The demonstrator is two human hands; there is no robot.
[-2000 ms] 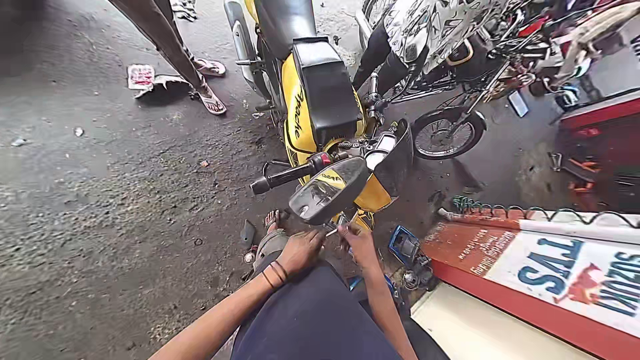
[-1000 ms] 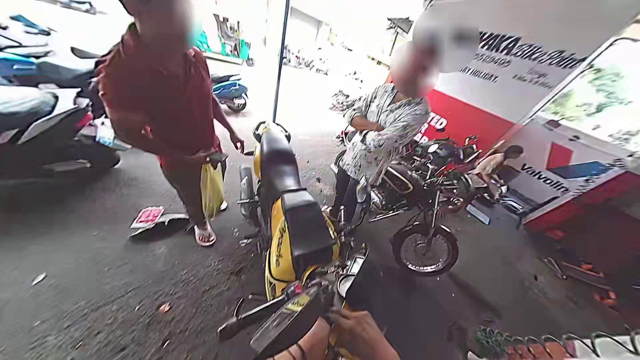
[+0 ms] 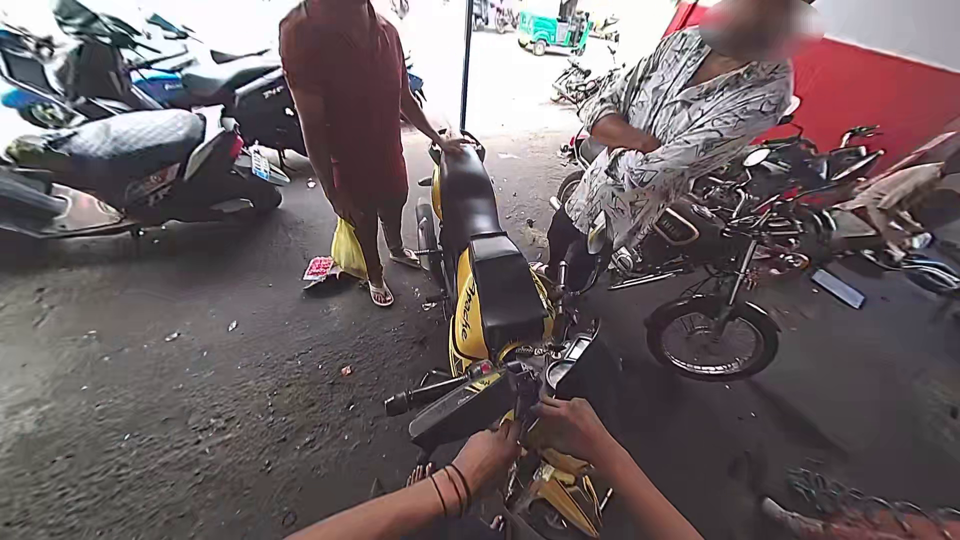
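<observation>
A yellow and black motorcycle (image 3: 480, 300) stands before me, its front end nearest. My left hand (image 3: 487, 454), with dark bands on its wrist, is at the front of the motorcycle, just below the rear-view mirror (image 3: 457, 409). My right hand (image 3: 570, 427) is close beside it, by the instrument cluster (image 3: 568, 360) in its dark fairing. The fingers of both hands are bent around small parts near the fork, too blurred to name. A yellow front panel (image 3: 566, 502) lies below my hands.
A person in a dark red shirt (image 3: 349, 97) rests a hand on the motorcycle's tail and holds a yellow bag (image 3: 349, 251). Another person in a patterned shirt (image 3: 690, 120) stands at the right, near a parked motorcycle (image 3: 712, 337). Scooters (image 3: 150, 165) stand at the left.
The view has tilted up since two seconds ago. The person in red now has a hand on the motorcycle's tail; one second ago that hand was away from it.
</observation>
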